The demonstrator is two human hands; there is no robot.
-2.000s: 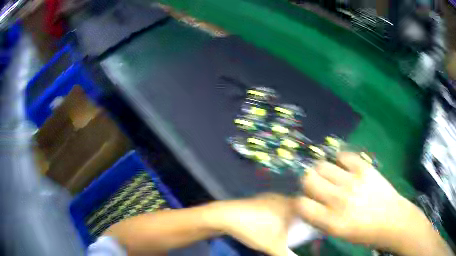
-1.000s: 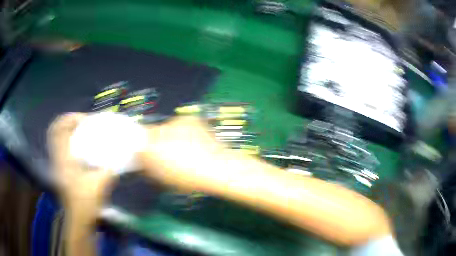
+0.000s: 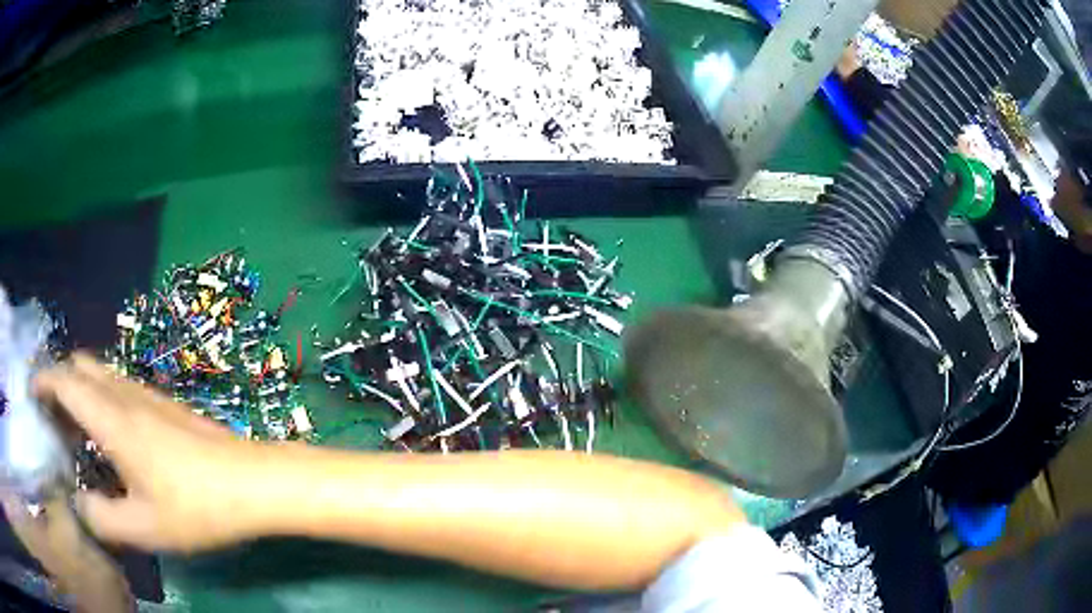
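A white, partly see-through crumpled item (image 3: pixel 24 413) is at the left edge, cut off and blurred. My left hand (image 3: pixel 60 545) is blurred in the lower left corner, right below this item and seemingly holding it. My right hand (image 3: pixel 138 449) reaches in from the right with fingers apart, its fingertips beside or against the item; its grip cannot be told. A pile of small driver boards (image 3: pixel 210 323) with yellow blocks and red wires lies just beyond my right hand. Black wired components (image 3: pixel 479 317) with green wires and white strips lie heaped in the middle, beyond my forearm.
A black tray (image 3: pixel 539 192) full of white pieces stands at the back. A fume extractor hood (image 3: pixel 736 401) on a ribbed hose (image 3: pixel 916 132) is at right, near my forearm. A black mat (image 3: pixel 90 258) lies at left. Another person's dark clothing (image 3: pixel 1054 323) shows far right.
The view has swung right, bringing in the tray, component heap and hood. Both hands and the white item now sit at the left edge of the picture.
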